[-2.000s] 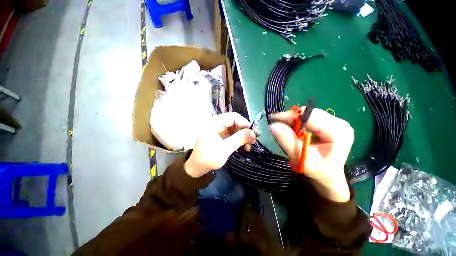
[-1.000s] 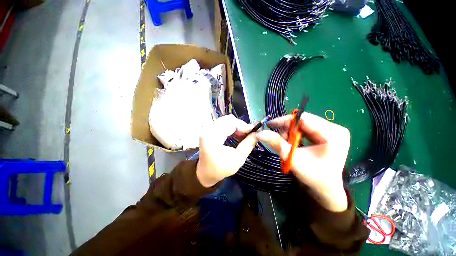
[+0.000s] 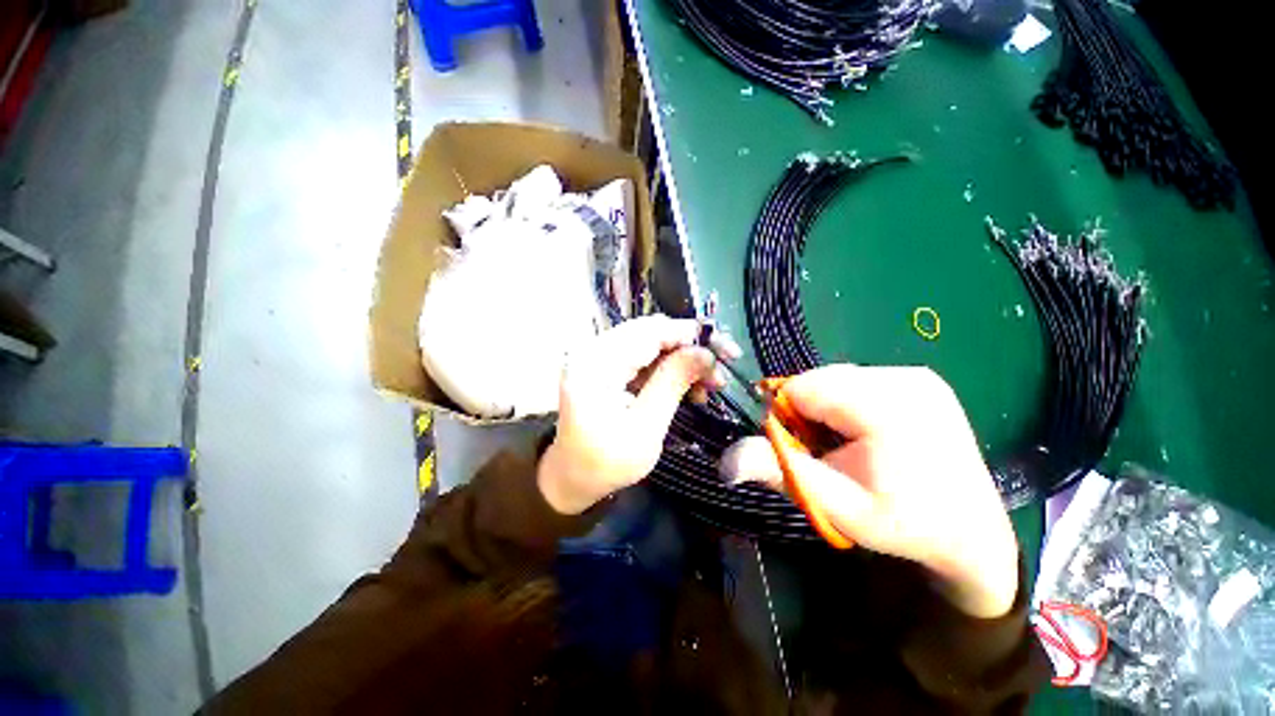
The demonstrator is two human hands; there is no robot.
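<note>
My left hand (image 3: 622,406) pinches the end of a thin black cable, whose tip (image 3: 709,305) shows small pale and bluish wisps above the fingertips. My right hand (image 3: 888,469) holds scissors with orange loop handles (image 3: 807,483). The dark blades point up and left, and their tips are at the left fingertips, by the cable end. Whether the blades touch the cable cannot be told. A sheaf of glossy black cables (image 3: 720,483) curves under both hands at the table edge.
An open brown carton (image 3: 399,301) with white plastic stands left of the table. Black cable bundles (image 3: 1084,336) with pale ends lie on the green mat. A yellow ring (image 3: 926,323), a clear bag of small parts (image 3: 1175,588) and red loops (image 3: 1072,641) are at right. Blue stools (image 3: 98,518) stand on the floor.
The scissors have turned from pointing up beside the right fingers to pointing left at the cable end. The right hand has moved slightly down, and its fingertips have left the cable tip.
</note>
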